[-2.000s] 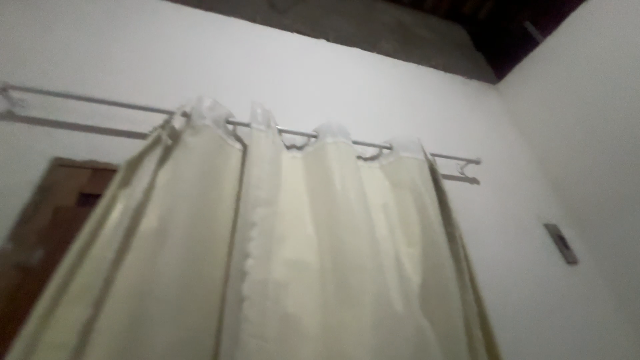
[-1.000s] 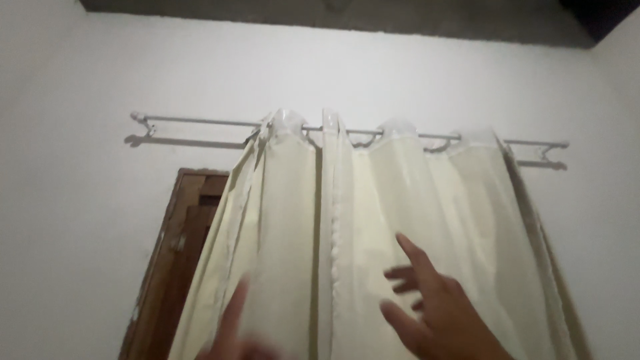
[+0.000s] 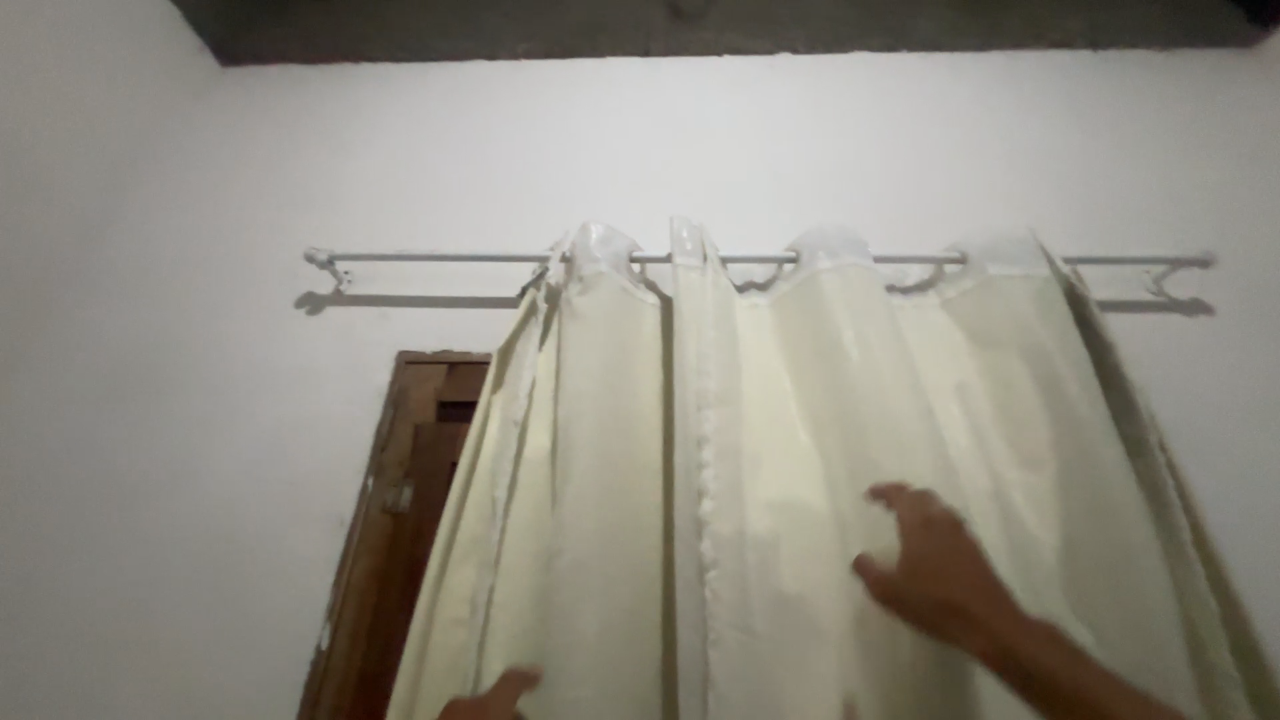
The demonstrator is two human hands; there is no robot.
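Cream curtain panels (image 3: 850,430) hang by their ringed tops from a thin metal curtain rod (image 3: 430,258) in front of me. My right hand (image 3: 930,560) is raised before the right panel, thumb and fingers apart, with nothing seen in it; whether it touches the cloth I cannot tell. Low at the bottom edge, my left hand (image 3: 495,697) shows only in part, near the left panel (image 3: 610,480). Its fingers are mostly cut off by the frame, so its hold is hidden. The two panels meet near the middle, where a frilled edge runs down.
A brown wooden window or door frame (image 3: 385,500) shows left of the curtain. White wall (image 3: 200,400) surrounds it, with a rod bracket (image 3: 335,275) at the left end and another bracket (image 3: 1160,280) at the right. A dark ceiling (image 3: 680,25) lies above.
Both hands have come into view since the oldest frame. Compared with one second ago, my left hand shows less, lower in the view. The view has swung left, showing the rod's whole length.
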